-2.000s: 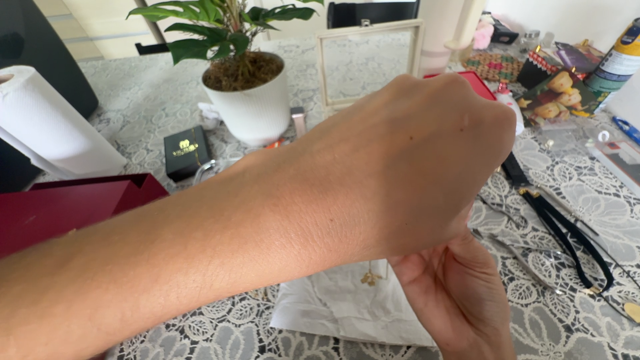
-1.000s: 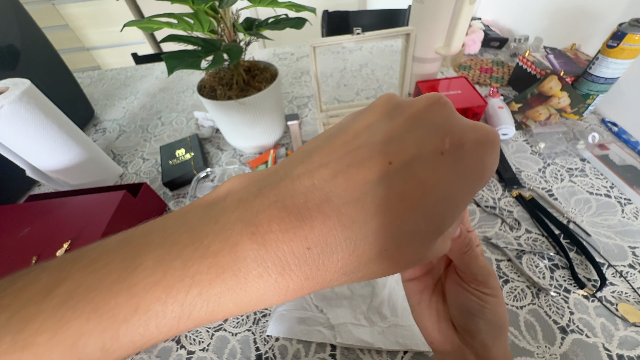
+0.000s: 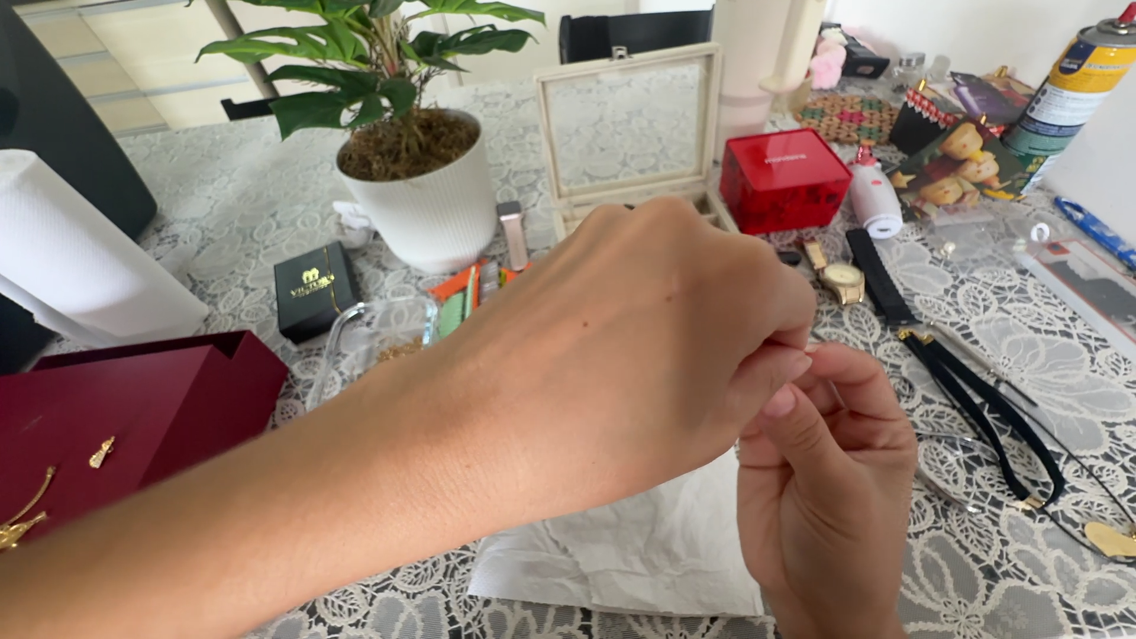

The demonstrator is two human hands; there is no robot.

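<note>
My left hand (image 3: 657, 328) reaches across the middle from the left, back up, its fingers curled down and mostly hidden. Its fingertips meet those of my right hand (image 3: 830, 461), which is raised palm toward me with thumb and forefinger pinched. Whatever lies between the fingertips is too small or too hidden to tell. Beneath both hands a crumpled white paper towel (image 3: 621, 559) lies on the lace tablecloth. Gold jewelry pieces (image 3: 102, 453) rest on a maroon box (image 3: 98, 408) at the left.
Behind my left forearm stand a clear glass dish (image 3: 342, 346), a black box (image 3: 315, 288) and a potted plant (image 3: 426, 195). Farther back are an open glass-lidded case (image 3: 546, 133) and a red box (image 3: 785, 177). A gold watch (image 3: 841, 282) and black-handled pliers (image 3: 976, 408) lie at the right.
A small gold pendant hung below my hands two seconds ago; it is out of sight now. Both hands stay close together at nearly the same spot. The view has tilted slightly.
</note>
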